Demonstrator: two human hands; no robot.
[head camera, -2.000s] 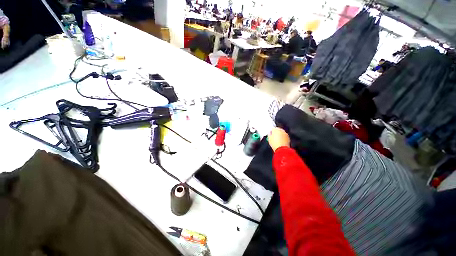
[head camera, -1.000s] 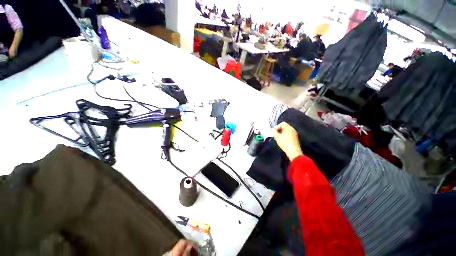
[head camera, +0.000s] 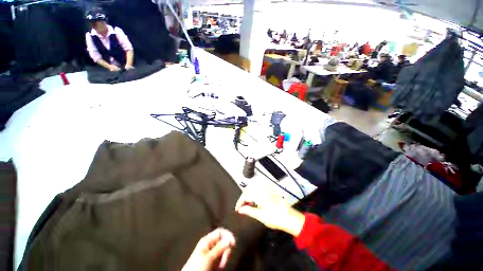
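A large dark brown garment (head camera: 143,206) with a gathered top edge lies spread on the white table (head camera: 58,122) in front of me. My left hand (head camera: 213,249), at the bottom centre, has curled fingers beside a brown fold. My right hand (head camera: 270,211), in a red sleeve, is just right of it, its thumb and fingertips close together above the same fold. The hands are apart. Any needle or thread between them is too small to see, and blur hides whether either grips the cloth.
A brown thread cone (head camera: 249,167), a phone (head camera: 272,168), a red spool (head camera: 279,141) and a green spool (head camera: 305,148) stand or lie beyond. Black hangers (head camera: 198,124) and cables lie further back. Dark and striped garments (head camera: 392,211) heap at right. A person (head camera: 109,46) handles dark cloth at the far end.
My right hand has come back from the dark cloth beside the spools to the brown garment. My left hand has come further into view. The view has swung left, showing more of the brown garment.
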